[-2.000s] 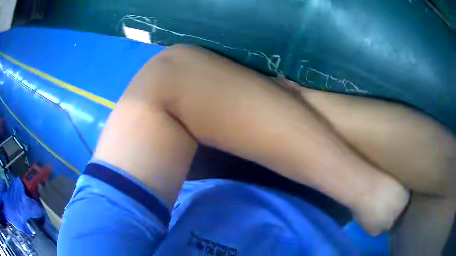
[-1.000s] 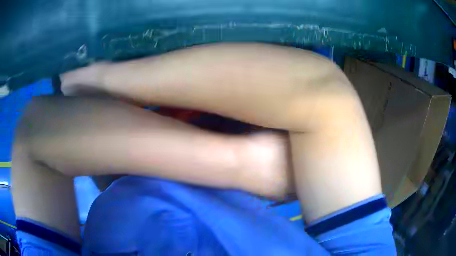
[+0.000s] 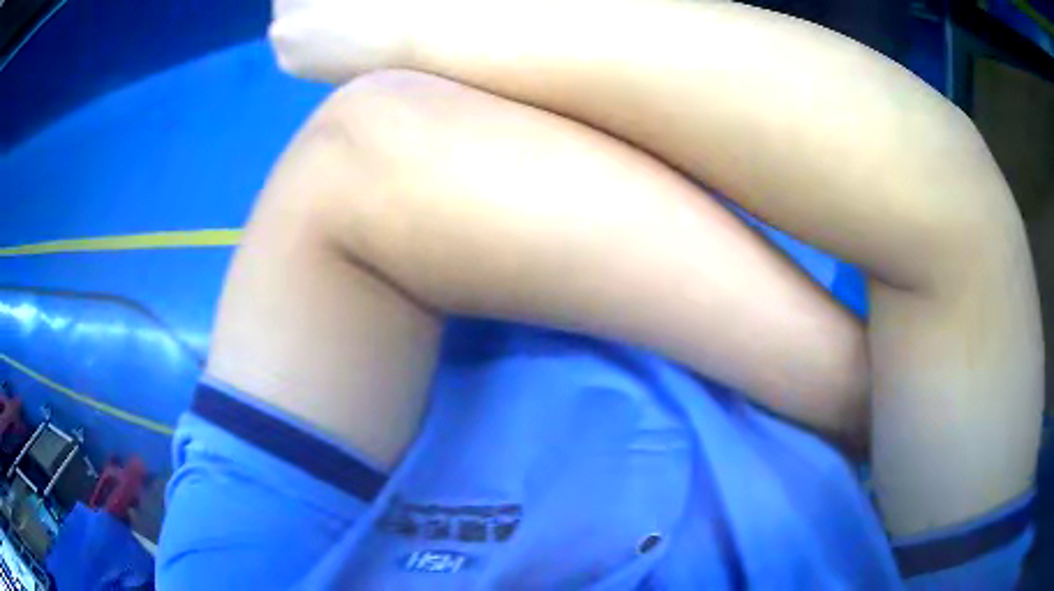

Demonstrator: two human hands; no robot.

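Observation:
My bare forearms are crossed in front of my blue work shirt [image 3: 555, 439], which has navy sleeve bands and dark chest print. My right forearm lies farther out and reaches to the upper left. My right hand [image 3: 318, 44] is blurred and partly cut by the top edge; its fingers cannot be made out. My left forearm runs to the right, nearer my chest, and its end is tucked behind my right arm near the elbow. My left hand is hidden there. No held object shows.
Glossy blue floor [image 3: 127, 185] with yellow lines [image 3: 127, 242] is at the left. A metal frame [image 3: 46, 453], a red object [image 3: 118, 485] and blue cloth [image 3: 98, 548] are at the lower left. A brown surface [image 3: 1019, 144] shows at the upper right edge.
The view has shifted, so the green bench has left the picture and more blue floor shows. My arms remain crossed, and my right hand now appears at the top edge.

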